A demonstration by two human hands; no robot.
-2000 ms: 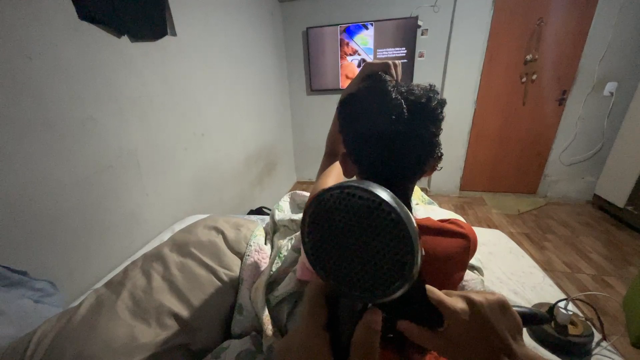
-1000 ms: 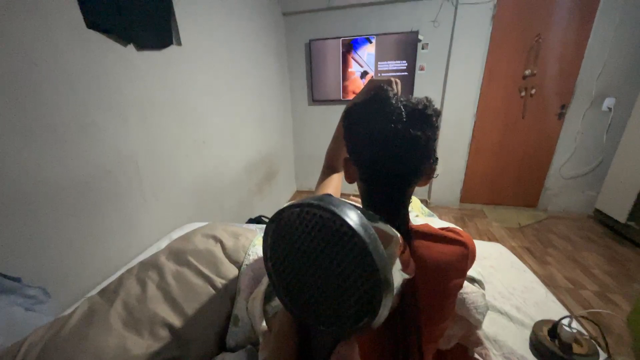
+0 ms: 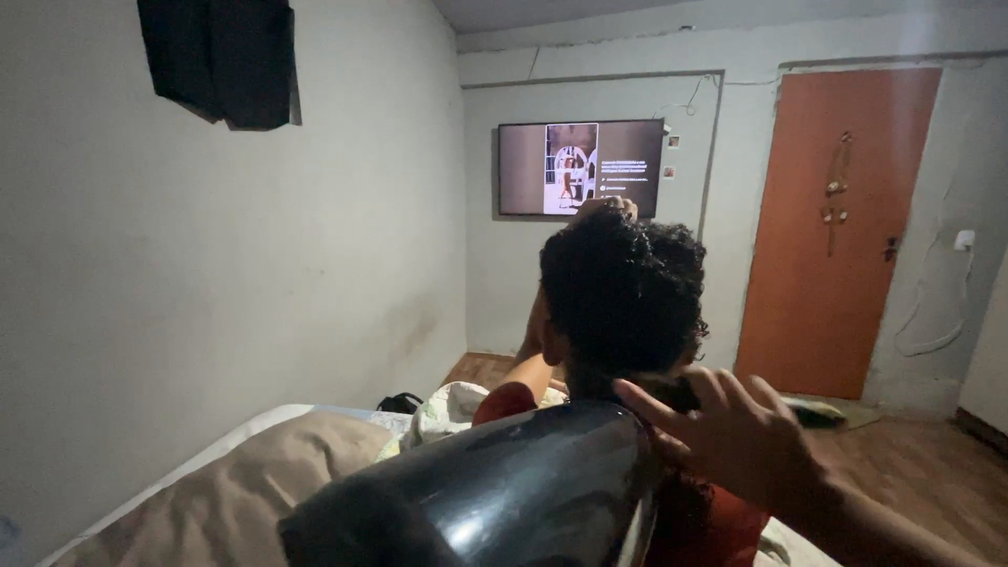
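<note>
A black hair dryer (image 3: 504, 488) fills the lower middle of the head view, its glossy barrel side-on and close behind a seated person in a red top. My right hand (image 3: 736, 433) is raised at the nape, fingers spread about something dark; whether that is hair or a tool I cannot tell. The person's curly dark hair (image 3: 622, 291) is just above my fingers. One hand of that person (image 3: 606, 209) rests on top of the head. My left hand is not visible, and the dryer's handle is hidden below the frame.
A bed with a beige cover (image 3: 260, 488) and a patterned cloth (image 3: 453, 409) lies at the lower left. Beyond the person, a lit television (image 3: 524, 169) hangs on the wall. An orange door (image 3: 835, 315) stands at the right, near a plugged-in cable (image 3: 965, 240).
The dryer has turned from its round grille facing the camera to its side. My right hand, low beside the dryer two seconds ago, is now up at the nape. The view has tilted upward.
</note>
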